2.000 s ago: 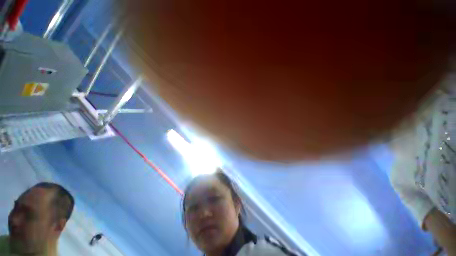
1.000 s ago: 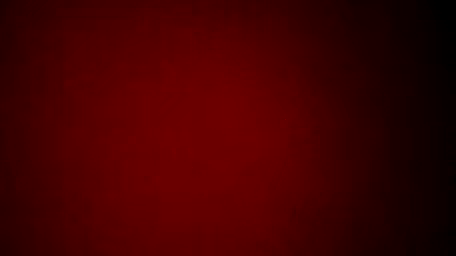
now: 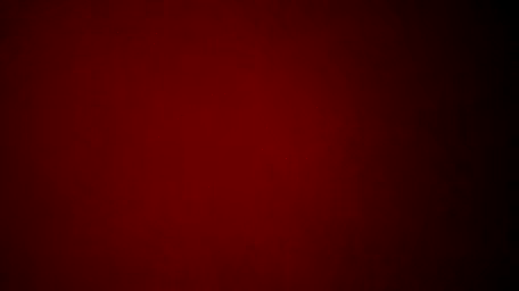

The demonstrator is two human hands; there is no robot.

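The head view is filled by a dark red, blurred surface (image 3: 227,142) that covers the lens. It is brightest left of the middle and fades to black at the right edge. It looks like skin pressed on the lens, but I cannot tell whose it is or which part. No outline of my left hand or my right hand can be made out. No work object shows.
Two seconds ago a large blurred brown-red shape covered the upper part, with two people, a ceiling light and a grey box around it. Now red covers everything, as it did one second ago.
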